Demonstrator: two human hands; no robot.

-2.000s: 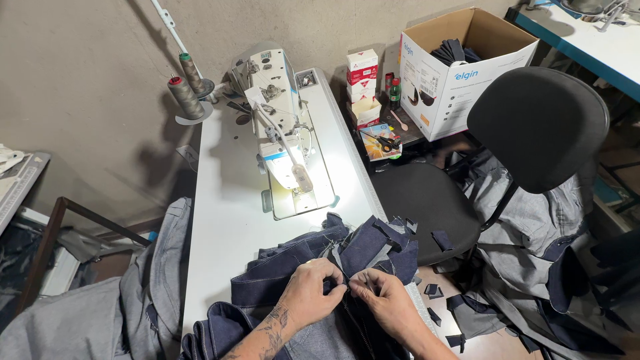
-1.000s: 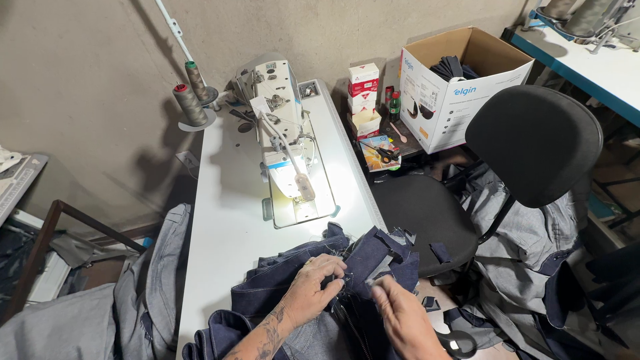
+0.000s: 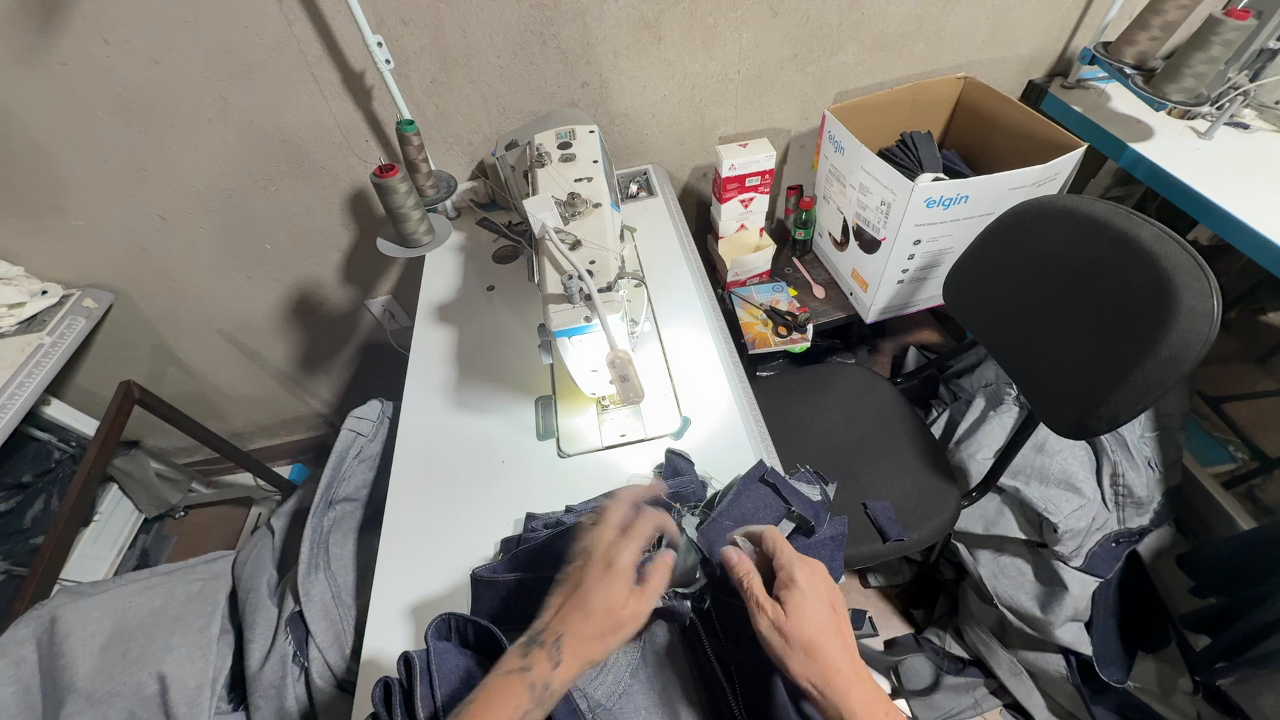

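My left hand (image 3: 615, 570), blurred by motion, is over a bundle of dark blue denim pieces (image 3: 510, 570) at the near end of the white sewing table (image 3: 450, 400). Its fingers are apart, close to frayed fabric edges. Just right of it, my right hand (image 3: 790, 600) has thumb and index finger close together beside a folded denim piece (image 3: 745, 510); whether something thin is between them cannot be told. A zipper (image 3: 715, 655) runs down the denim below the hands. Beyond the bundle stands an industrial sewing machine (image 3: 585, 260) with its lamp lit.
Thread cones (image 3: 400, 205) stand at the table's back left. A black chair (image 3: 860, 450) is close on the right, with a denim scrap (image 3: 884, 521) on its seat. Behind are scissors (image 3: 785, 318), small boxes (image 3: 743, 200) and a large cardboard box (image 3: 930, 210). Grey denim (image 3: 330, 560) hangs at left.
The hands were close together over the denim two seconds ago; they are now farther apart. A dark round-ended object, seen beside the right hand one second ago, no longer shows there clearly.
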